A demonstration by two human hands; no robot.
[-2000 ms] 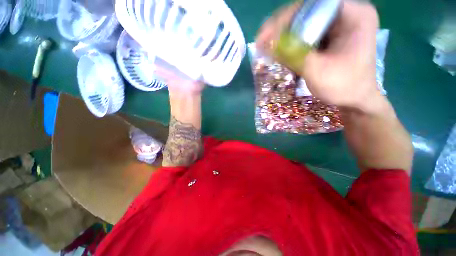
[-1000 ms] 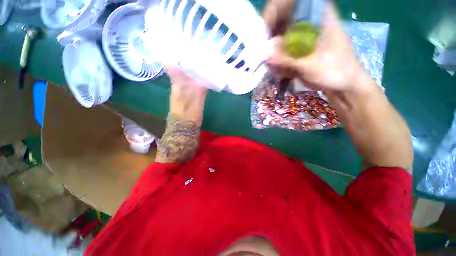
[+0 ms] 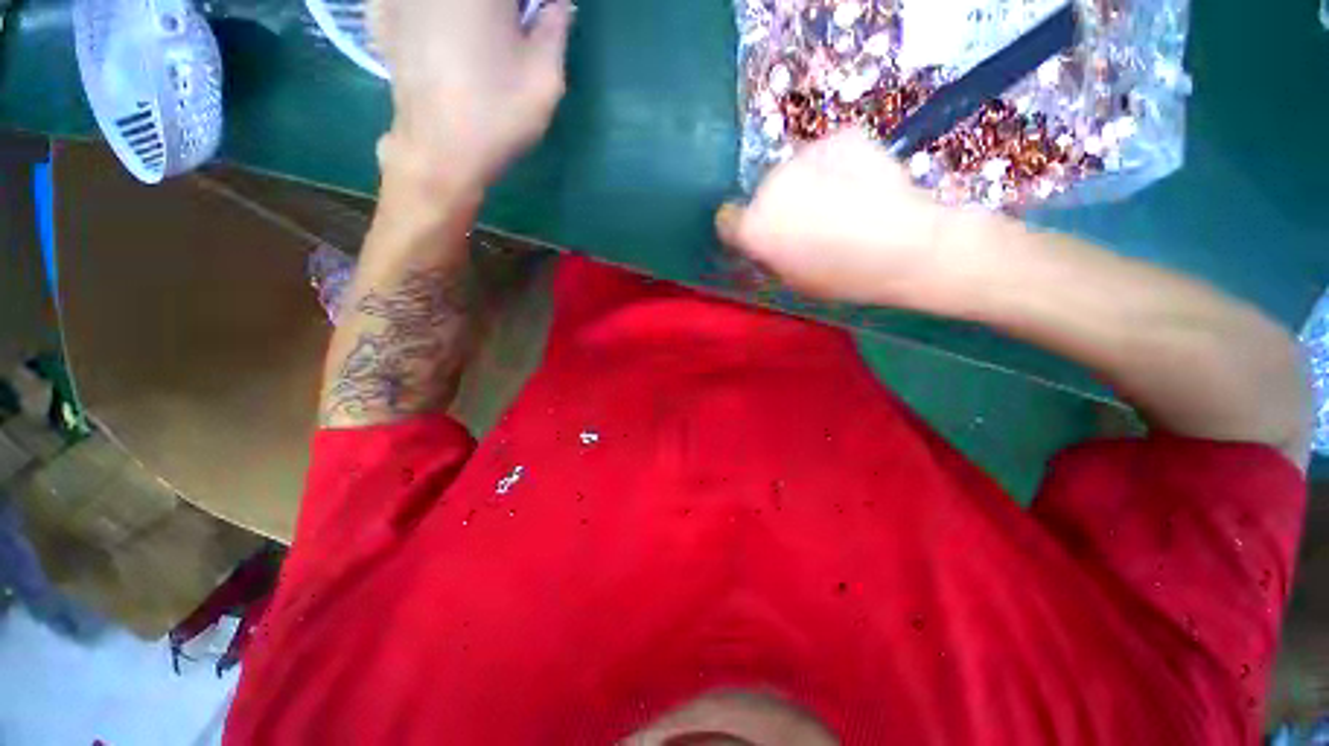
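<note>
My right hand (image 3: 824, 211) is a fist around the mallet. Its black handle (image 3: 991, 80) sticks out up and to the right over the bag of caps; the head is hidden in or under the fist. The clear bag (image 3: 1137, 153) holds copper-red and pink discs and a white label. My left hand (image 3: 474, 88) is blurred at the top edge, back up, and hides what its fingers may touch. Part of a white slotted fan housing (image 3: 346, 29) shows just left of it. Another white housing (image 3: 153, 88) lies tilted at the upper left.
A green bench (image 3: 656, 131) runs across the top. Below its edge at left is an open brown cardboard box (image 3: 190, 335) with a small bagged item (image 3: 331, 277). Crumpled clear plastic (image 3: 1319, 372) is at the far right edge.
The large fan housing between my hands is out of clear view. My left hand has moved up and left. My right hand has lowered with the mallet, its handle now showing. The view has shifted downward.
</note>
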